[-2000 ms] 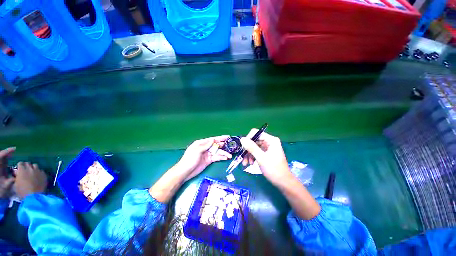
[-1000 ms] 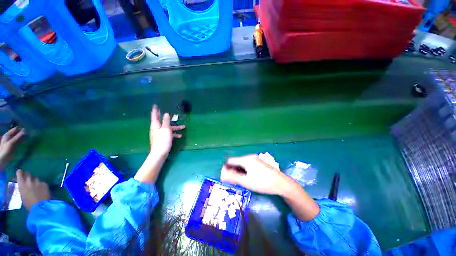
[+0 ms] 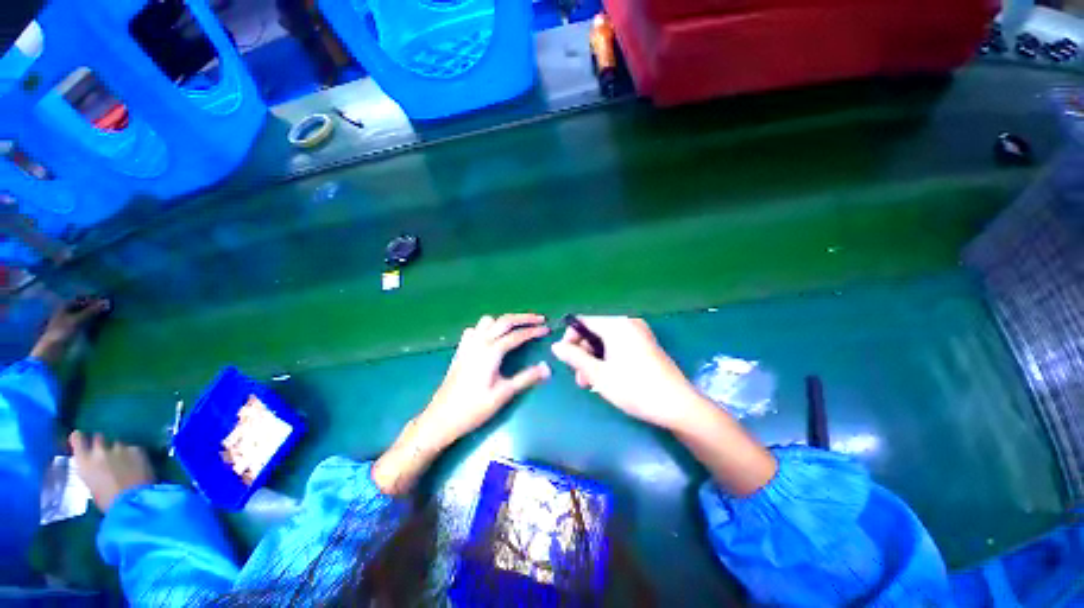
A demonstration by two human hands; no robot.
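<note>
My left hand point(image 3: 481, 374) is just above the green surface, thumb and fingers apart, with nothing clearly seen in it. My right hand point(image 3: 624, 371) is close beside it, closed on dark tweezers point(image 3: 584, 336); their tips are too small to make out near my left fingertips. A round dark electronic unit point(image 3: 403, 248) lies on the green belt, with a small pale tab point(image 3: 391, 280) at its lower edge. A blue parts bin point(image 3: 477, 523) in front of me holds loose pale pads point(image 3: 541, 520), partly covered by hair.
A crumpled clear plastic bag point(image 3: 737, 386) and a dark stick-like tool point(image 3: 817, 412) lie at right. Stacked ribbed trays point(image 3: 1046, 315) stand far right. A neighbour's hand point(image 3: 109, 468) and blue bin point(image 3: 238, 439) are at left. Red bins point(image 3: 796, 54) and blue stools point(image 3: 440, 59) stand beyond the belt.
My left hand set the unit on the belt, let go, and came back beside my right hand. The unit has moved slightly left in view. The white paper near my right hand no longer shows.
</note>
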